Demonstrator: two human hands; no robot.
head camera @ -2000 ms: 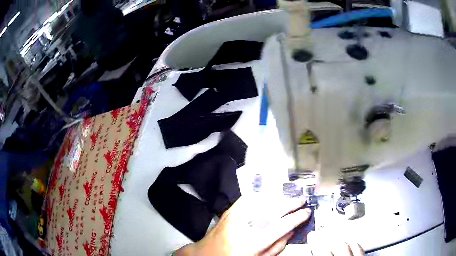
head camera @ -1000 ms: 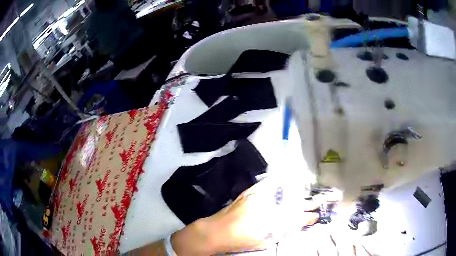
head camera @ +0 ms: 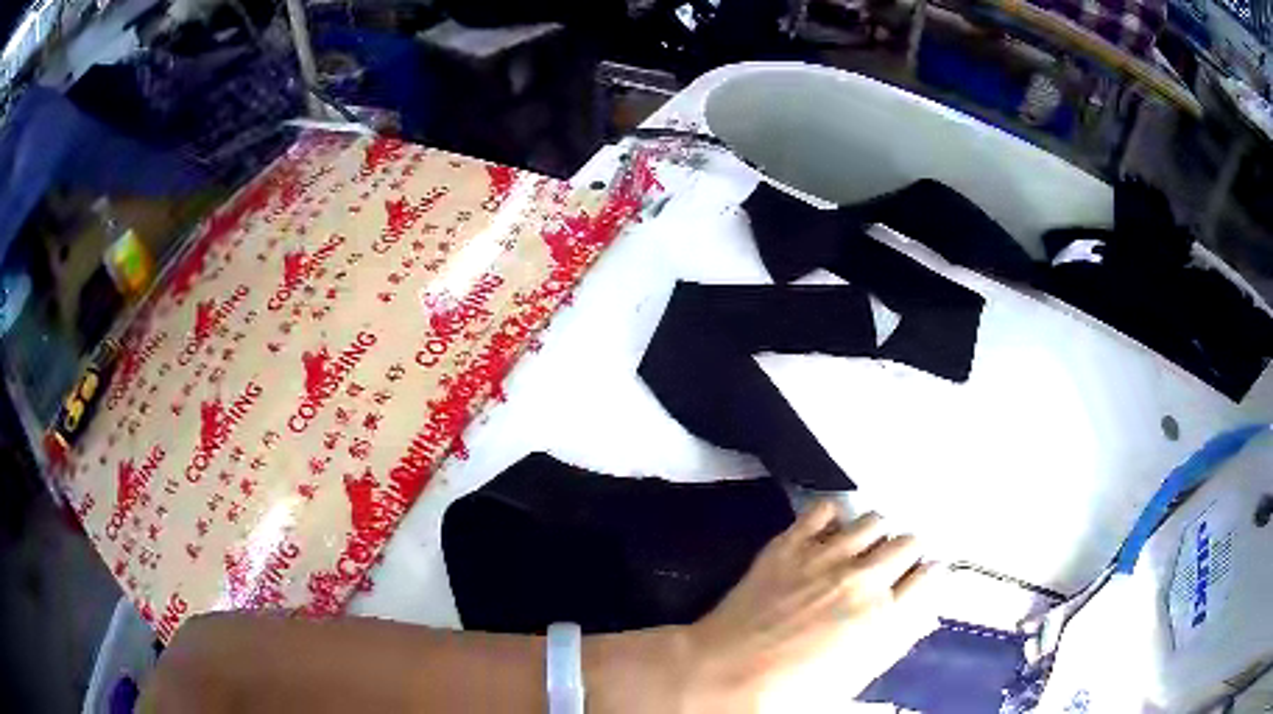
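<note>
My left hand, bare with a white band at the wrist, lies at the lower middle with its fingers on the right end of a black curved fabric piece. Whether the fingers grip it cannot be told. A navy fabric piece lies to the right of the hand, beside the sewing machine with its blue logo. The needle area is cut off or too unclear to see. Angular black pieces lie farther back on the white table. My right hand is not in view.
A tan cardboard side board with red print covers the left. A raised curved rim runs along the far side, with more black pieces at the back right. A blue tube crosses the machine.
The view has swung left, so the machine now sits at the right edge. My left hand has moved from the needle area to the black fabric; my right-hand fingers have left view.
</note>
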